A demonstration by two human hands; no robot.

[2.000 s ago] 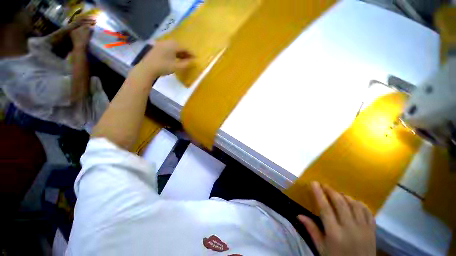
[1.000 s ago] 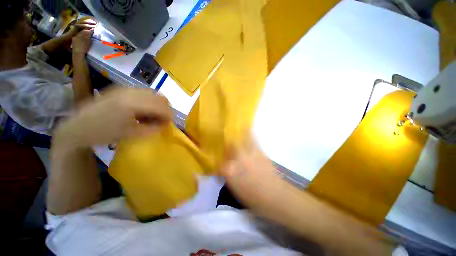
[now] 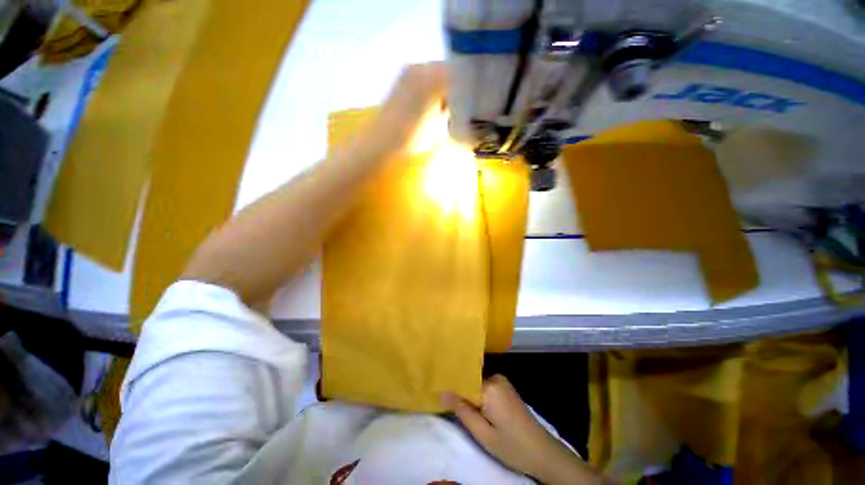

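A mustard-yellow cut fabric panel (image 3: 403, 284) lies lengthwise under the lit sewing machine head (image 3: 493, 66), its near end hanging past the table edge. A second yellow panel (image 3: 505, 275) shows beneath it on the right. The needle and presser foot (image 3: 493, 147) are at the panels' far end, partly lost in glare. My left hand (image 3: 417, 99) is blurred at the far end of the top panel, left of the needle; its fingertips are partly hidden by the head. My right hand (image 3: 488, 417) pinches the near right corner of the top panel.
Long yellow panels (image 3: 194, 142) lie on the table at left. A notched yellow panel (image 3: 645, 194) lies right of the needle. Yellow pieces (image 3: 702, 407) hang or lie below the front edge at right. The table's front edge (image 3: 664, 332) crosses the view.
The view has swung right to the machine. The top panel, handled at the left a second ago, now lies over the panel at the needle. My left hand has moved to the needle area.
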